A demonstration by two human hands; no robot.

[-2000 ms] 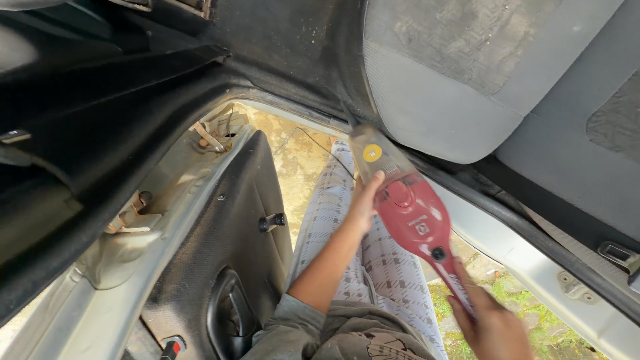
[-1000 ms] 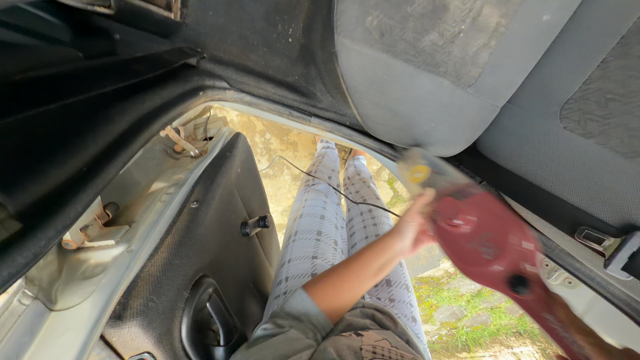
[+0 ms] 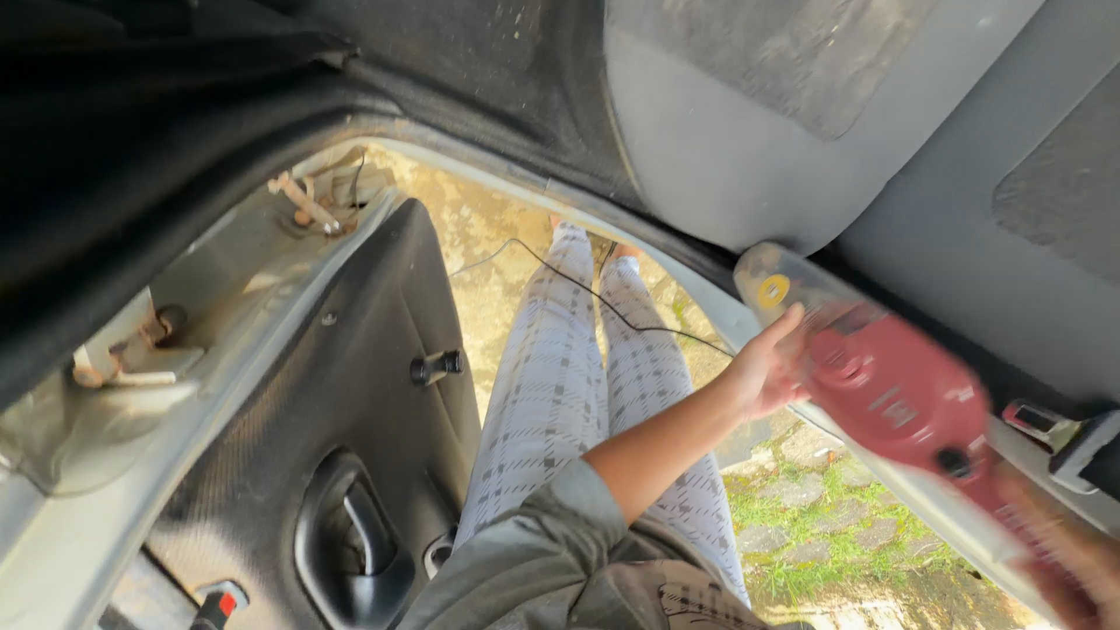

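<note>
A red handheld vacuum cleaner (image 3: 892,385) with a clear front nozzle lies slantwise at the right, its nozzle by the lower edge of the grey car seat (image 3: 744,131). My left hand (image 3: 770,367) supports it from the side near the clear part, thumb on its upper face and the other fingers partly hidden below. Around the rear handle, at the lower right edge, is my right hand (image 3: 1059,542), blurred and partly out of view. A thin black cord (image 3: 639,325) runs across my legs and passes out of sight near the door sill.
An open car door (image 3: 350,394) with a black window crank (image 3: 437,367) and an inner handle stands at the left. A seat-belt buckle (image 3: 1039,422) is at the right, beside the seat. Below the white sill (image 3: 927,499) lies grassy paving (image 3: 814,516).
The vacuum cleaner, with both hands on it, has moved right along the seat's lower edge since two seconds ago.
</note>
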